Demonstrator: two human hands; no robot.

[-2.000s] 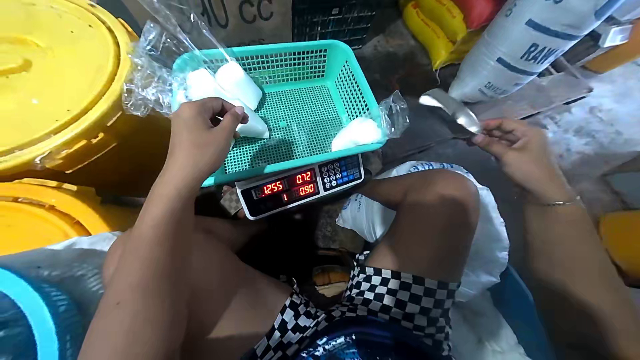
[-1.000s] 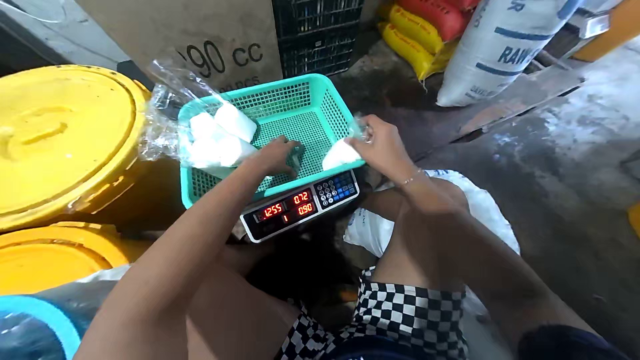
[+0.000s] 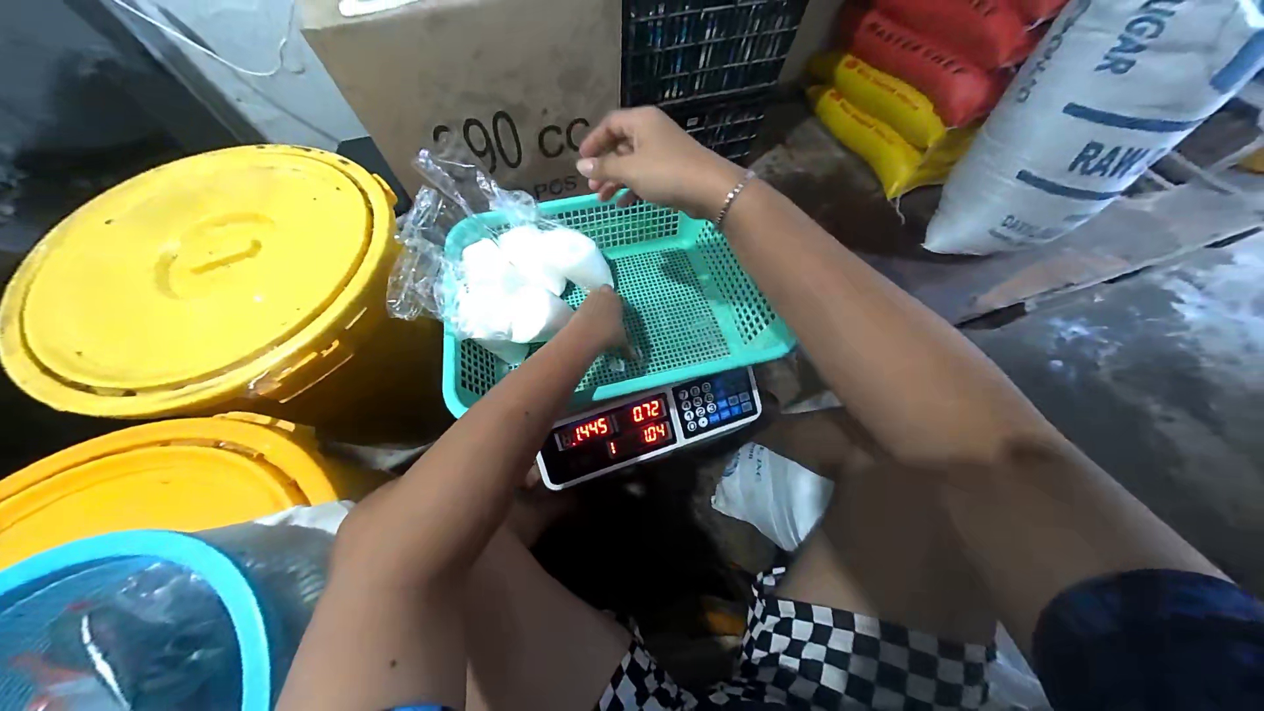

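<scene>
A green plastic basket (image 3: 681,306) sits on a digital scale (image 3: 647,425) with lit red digits. Clear plastic bags of a white substance (image 3: 523,276) lie bunched in the basket's left part, their loose tops over its rim. My left hand (image 3: 602,321) reaches down into the basket, just right of the bags; its fingertips are partly hidden, and whether it grips anything is unclear. Raised over the basket's far rim, my right hand (image 3: 642,158) has loosely curled fingers, with nothing seen between them.
Two yellow lidded drums (image 3: 197,276) stand at the left, above a blue-rimmed basket (image 3: 252,612). Behind the green basket are a cardboard box (image 3: 533,59) and a black crate (image 3: 706,49). Red and yellow sacks (image 3: 889,109) and a large white sack (image 3: 1066,128) stand at the back right.
The white-filled bag at the basket's right end now lies with the others at the left. My right hand has moved from that end to above the far rim. The scale's digits have changed.
</scene>
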